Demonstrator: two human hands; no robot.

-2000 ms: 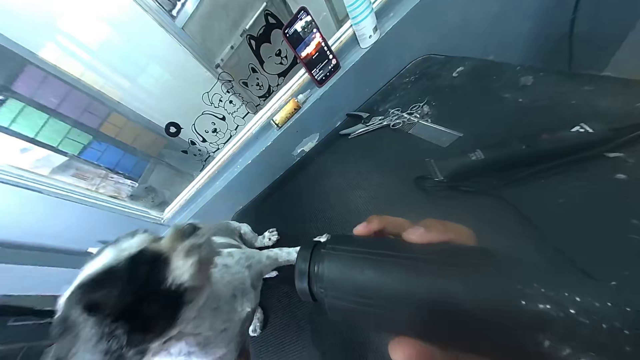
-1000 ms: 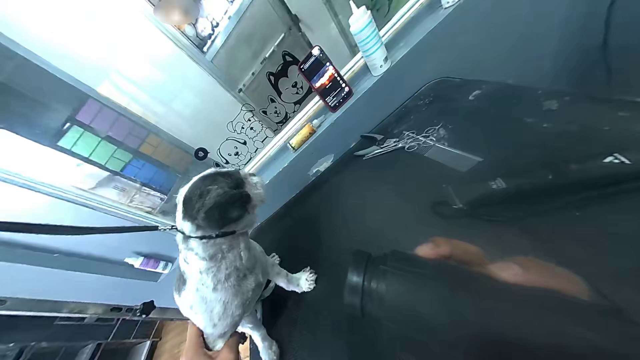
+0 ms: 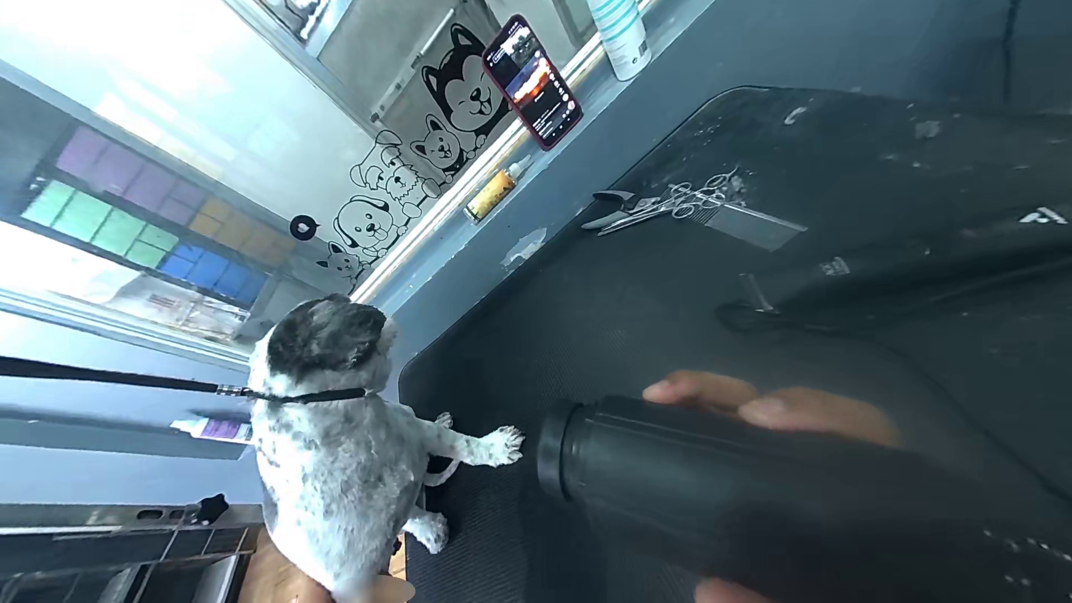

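Observation:
My right hand (image 3: 779, 409) is wrapped around a black cylindrical dryer nozzle (image 3: 720, 477), its open end pointing at the dog. A white dog with dark patches (image 3: 335, 469) is on the black grooming table, a paw stretched toward the nozzle. A black grooming loop (image 3: 310, 396) circles its neck. At the bottom edge, my left hand (image 3: 377, 589) touches the dog's rear; most of its fingers are hidden, and its grip cannot be made out.
Grooming scissors (image 3: 645, 209) and a metal comb (image 3: 749, 224) lie at the table's far edge. Nearby is a black corded clipper (image 3: 846, 272). A phone (image 3: 533, 82), a small yellow bottle (image 3: 492, 194) and a white bottle (image 3: 620, 38) stand or lie on the ledge.
The dog's head, low and blurred two seconds ago, is now raised and turned toward the window. My left hand has come into view at its rear. The nozzle remains in my right hand.

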